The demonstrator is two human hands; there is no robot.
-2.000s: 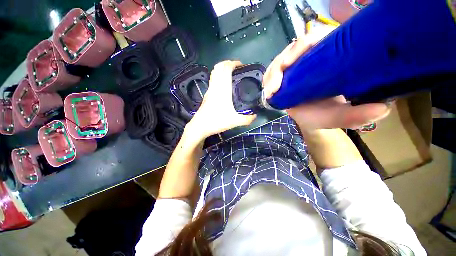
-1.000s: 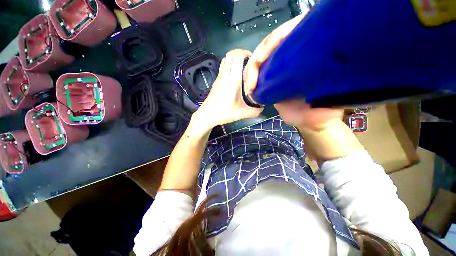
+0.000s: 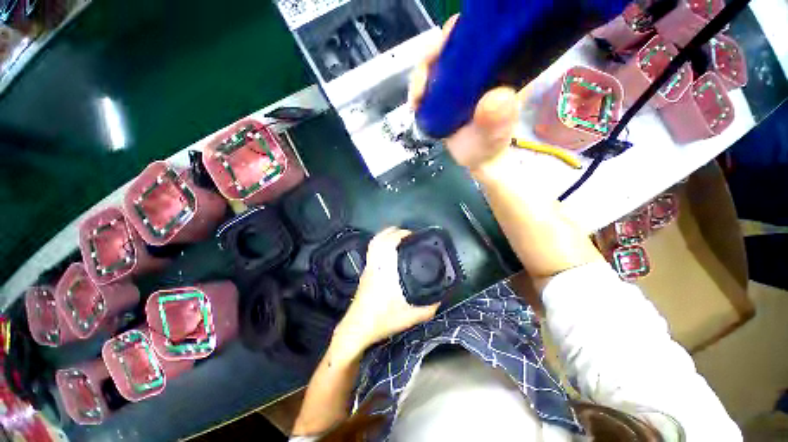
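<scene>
My left hand [image 3: 380,289] holds a unit with a black end cover [image 3: 428,266] facing up, low over the front of the bench. My right hand [image 3: 471,125] grips the blue electric screwdriver [image 3: 510,52] above the screws beside the feeder. The screwdriver's tip is hidden or too blurred to tell. Screws [image 3: 415,155] lie scattered by the white-grey screw feeder [image 3: 363,52]. Loose black frames [image 3: 255,237] lie piled left of my left hand.
Several open pink housings [image 3: 162,203] stand at left, and more [image 3: 581,105] on the white surface at right. Yellow-handled cutters [image 3: 546,152] lie beside my right wrist. A black cord [image 3: 635,112] crosses at right. A cardboard box [image 3: 700,268] holding pink units is lower right.
The screwdriver and my right hand have moved from the black-covered unit to the screws by the feeder. My left hand still holds the unit, its cover now facing up. The view has shifted.
</scene>
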